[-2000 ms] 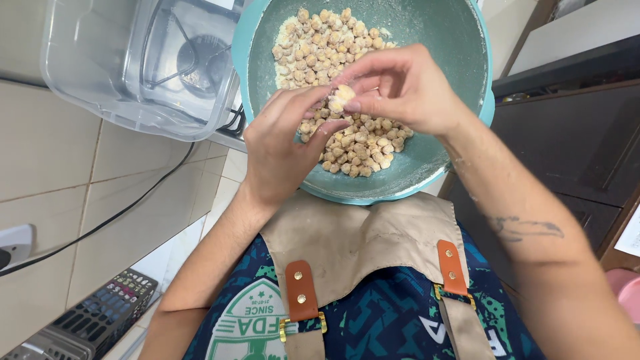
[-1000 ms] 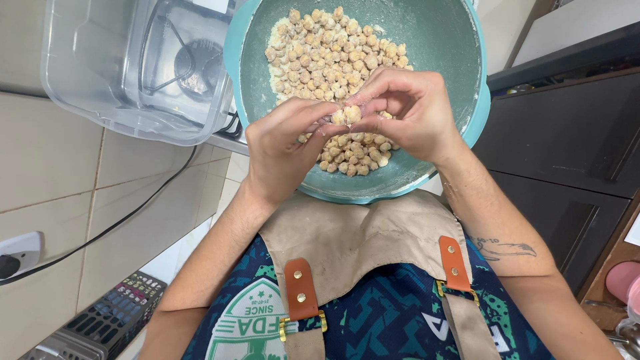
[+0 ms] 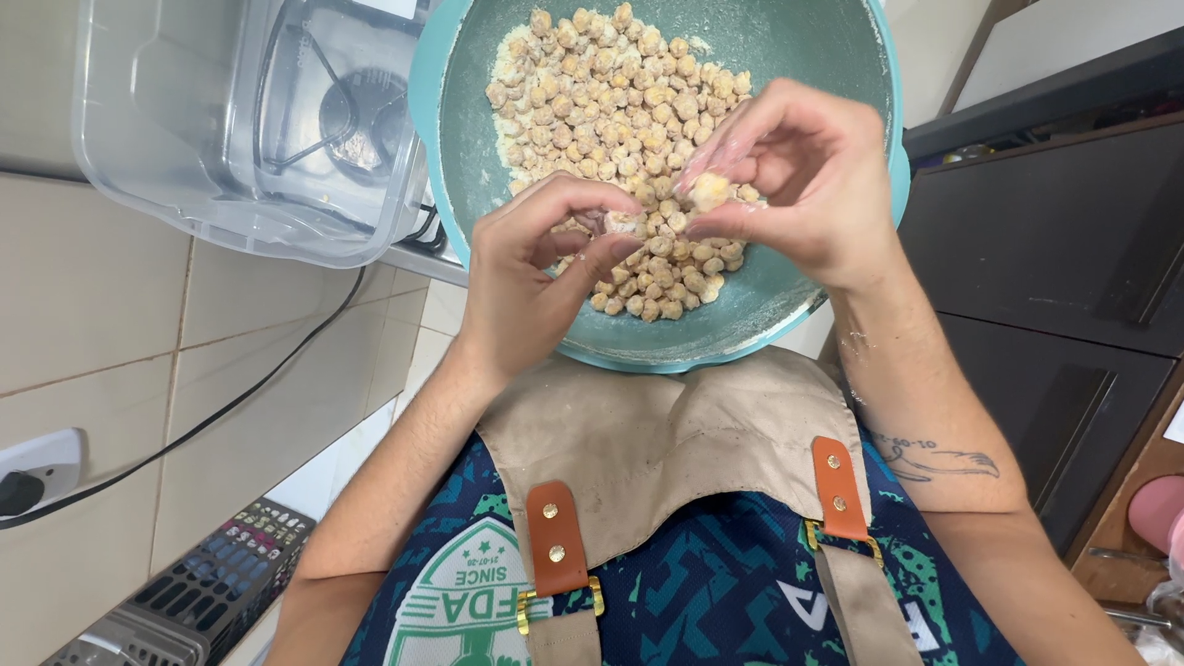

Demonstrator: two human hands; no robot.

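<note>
A teal bowl (image 3: 832,55) holds many small floury dough balls (image 3: 601,102), with loose flour along the left of the pile. Over the bowl, my left hand (image 3: 546,250) pinches a floured dough piece (image 3: 623,223) between thumb and fingers. To its right, my right hand (image 3: 795,176) holds another yellowish, floured dough piece (image 3: 710,191) between thumb and fingertips. The two hands are apart, and flour clings to the right fingers.
A clear plastic bin (image 3: 240,222) stands left of the bowl, by a stove burner. A black cable (image 3: 268,379) runs along the tiled wall to a socket (image 3: 42,472). Dark drawers (image 3: 1045,240) are at right. A grey plastic basket (image 3: 222,573) is at lower left.
My hands were together on a dough clump a second ago. Now they have moved apart, each with a piece in its fingers.
</note>
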